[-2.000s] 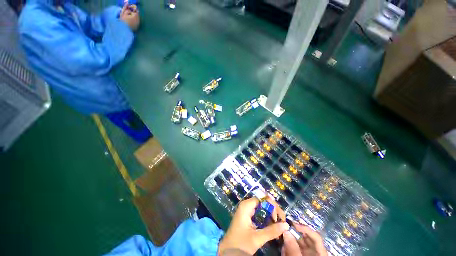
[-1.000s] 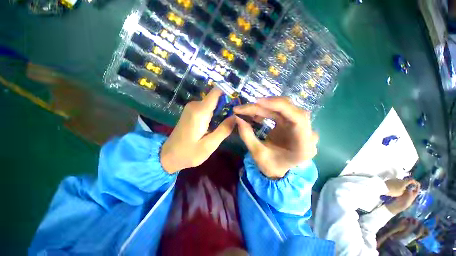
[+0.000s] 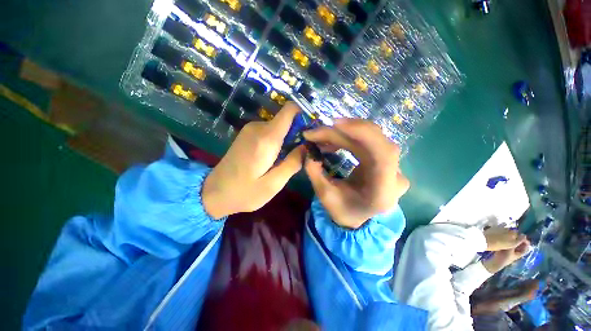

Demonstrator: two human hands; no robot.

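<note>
My left hand (image 3: pixel 249 165) pinches a small blue unit (image 3: pixel 295 134) between thumb and fingertips, in front of my chest. My right hand (image 3: pixel 359 169) meets it there, holding a small dark piece with a silvery end (image 3: pixel 340 163) between thumb and fingers. The two pieces are close together at the fingertips; the fingers hide whether they are joined. A clear shiny blister tray (image 3: pixel 223 119) with rows of black-and-orange parts (image 3: pixel 194 70) lies just beyond my hands.
A neighbour's white sleeve (image 3: pixel 428 258) and hands (image 3: pixel 505 249) are at right, by a white sheet (image 3: pixel 483 194) with a blue piece on it. Small blue units (image 3: pixel 522 92) lie on the green bench (image 3: pixel 453 129). Brown cardboard (image 3: pixel 87 132) is at left.
The view has swung down and right from the far bench with its loose units to my lap and the neighbour. Both hands still hold their pieces; the right-hand piece shows more clearly than a second ago.
</note>
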